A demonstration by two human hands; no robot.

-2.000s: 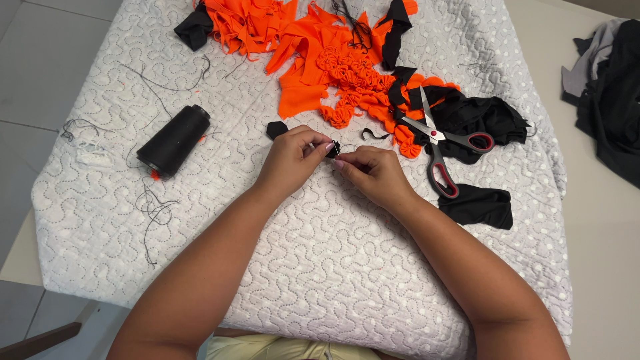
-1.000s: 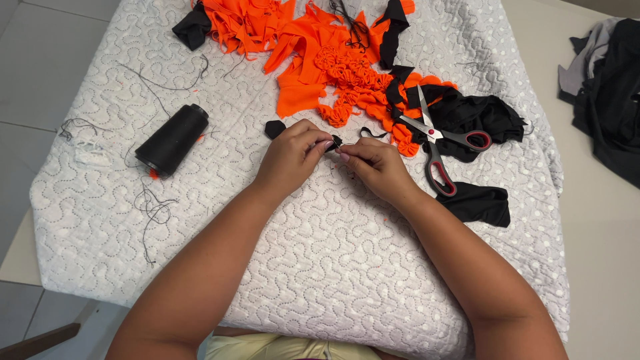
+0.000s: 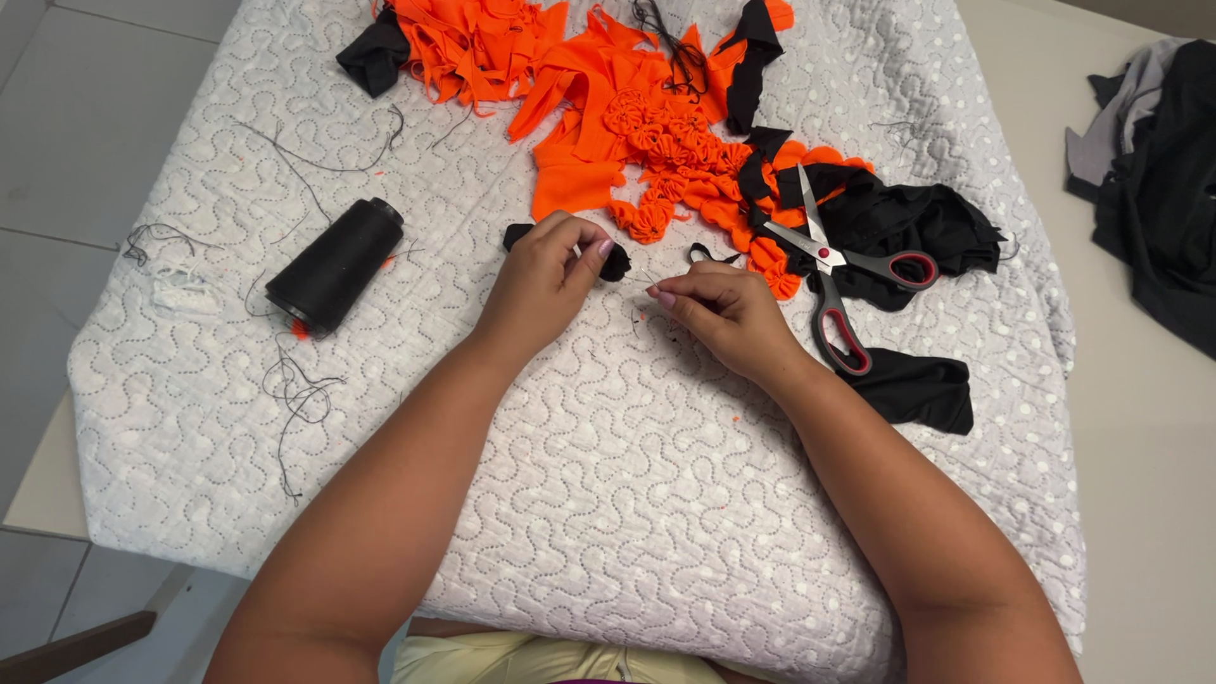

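My left hand (image 3: 556,275) pinches a small gathered piece of black fabric (image 3: 616,264) between thumb and fingers. A short gap to its right, my right hand (image 3: 727,309) has thumb and forefinger pressed together on what looks like a thin needle (image 3: 650,276); thread is hard to make out. Beyond the hands lie gathered orange fabric rosettes (image 3: 665,142) and orange fabric strips (image 3: 475,47). Open scissors (image 3: 825,256) with grey and red handles rest right of my right hand, partly over black fabric (image 3: 912,228). A cone of black thread (image 3: 337,266) lies on its side at the left.
A white quilted cloth (image 3: 646,532) covers the table. Loose dark threads (image 3: 299,389) lie near the cone. A folded black fabric piece (image 3: 917,389) sits below the scissors. More black and grey fabric (image 3: 1159,190) lies at the far right. A wooden piece (image 3: 76,651) shows lower left.
My hands were together at the small black piece; now they are apart, with the black piece in my left hand and my right hand drawn off to the right.
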